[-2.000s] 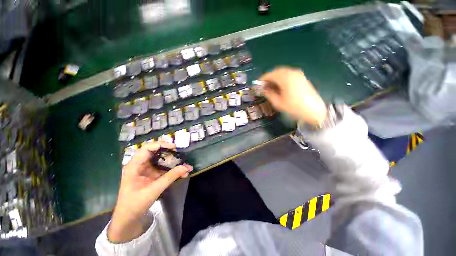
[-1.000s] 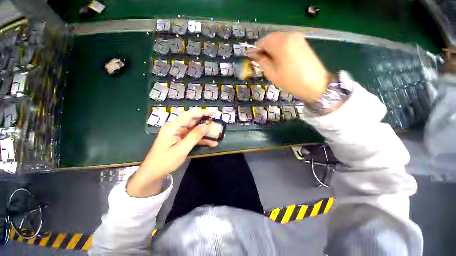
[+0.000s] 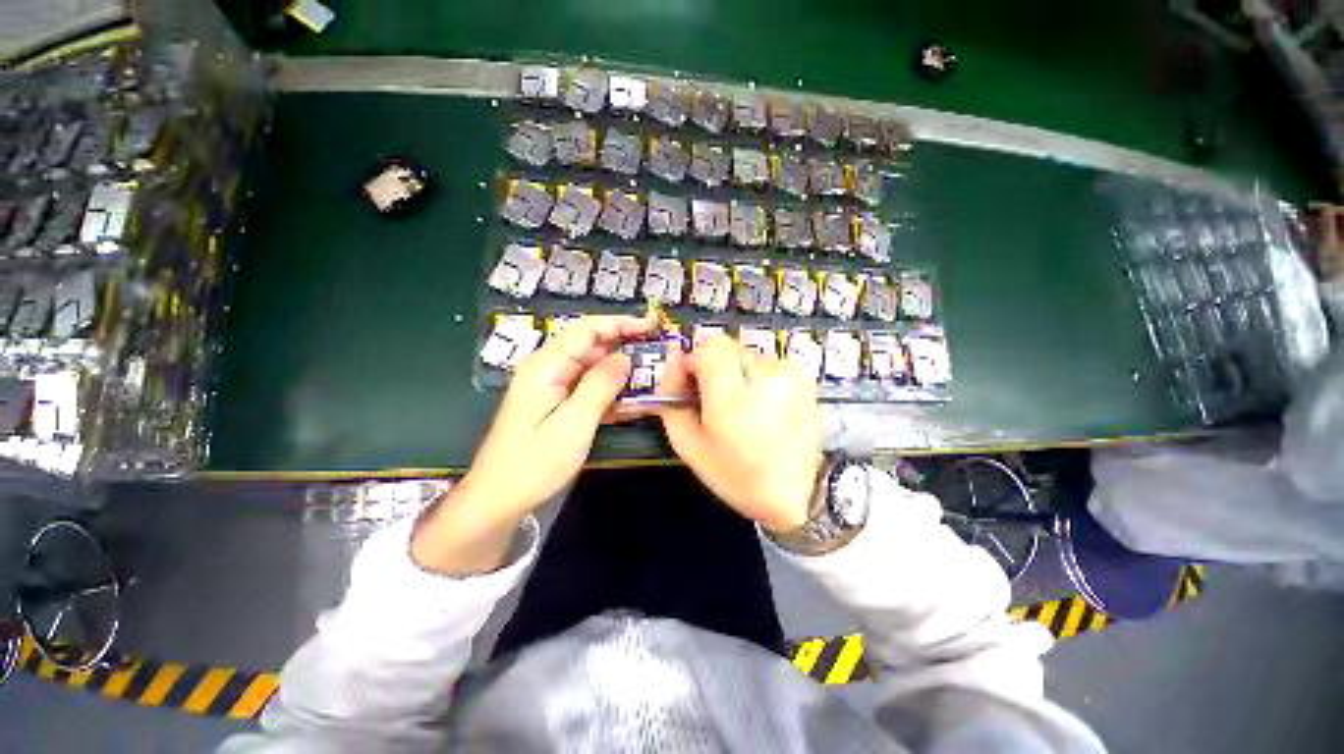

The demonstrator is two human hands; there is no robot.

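My left hand (image 3: 543, 405) holds a small dark housing (image 3: 646, 363) at the bench's front edge, over the lower row of the tray. My right hand (image 3: 749, 427) meets it from the right, its fingertips on the housing. A small grey square part with a yellow-orange strip (image 3: 658, 315) shows at the housing; how it sits is partly hidden by the fingers. No tool can be made out in my right hand. The clear blister tray (image 3: 943, 392) lies behind and under my hands with rows of grey-white batteries (image 3: 666, 215) with yellow edges.
A dark unit (image 3: 395, 186) lies on the green bench left of the tray. Tall stacked blister trays (image 3: 140, 280) stand at far left, an empty-looking clear tray (image 3: 1201, 302) at right. Behind the metal rail (image 3: 398, 74), another unit (image 3: 935, 59) lies on the belt. A person's sleeve (image 3: 1209, 494) is at right.
My right hand has come down from the tray's upper rows to the housing in my left hand, and the two hands now meet. The view has shifted slightly.
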